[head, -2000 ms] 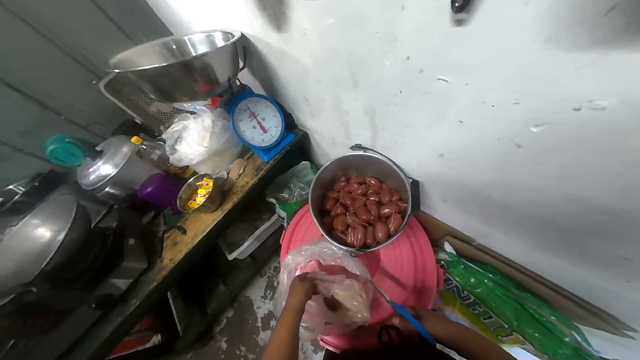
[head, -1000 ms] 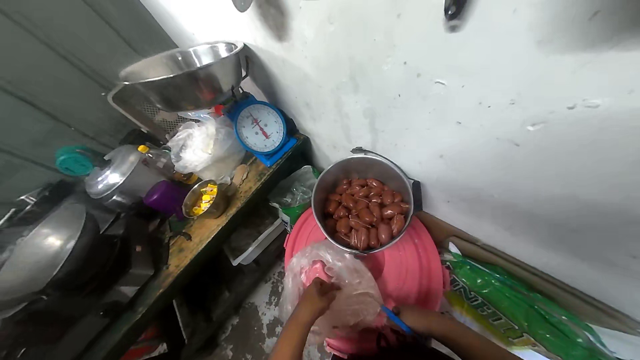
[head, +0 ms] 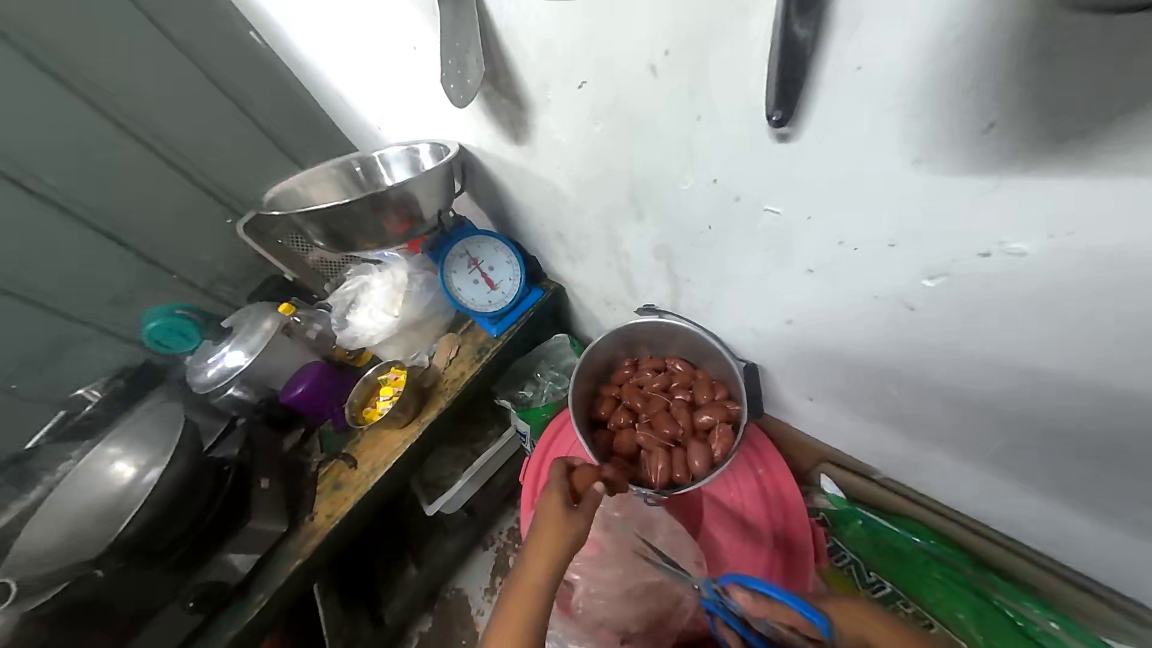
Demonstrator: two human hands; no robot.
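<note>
My left hand pinches a short piece of reddish-brown sausage at the near-left rim of a metal pot. The pot holds many small, plump sausages tied with string. Blue-handled scissors are in my right hand, their blades parted and pointing left over a clear plastic bag. Bag and pot both rest on a round pink plastic lid. What the bag holds is hard to make out.
To the left, a wooden bench carries a blue dial scale, a steel basin, a white plastic bag and a small bowl of yellow packets. A wok sits far left. A green sack lies at right.
My left hand has moved from the plastic bag up to the pot's rim and now shows a sausage piece in its fingers. The scissors remain in my right hand.
</note>
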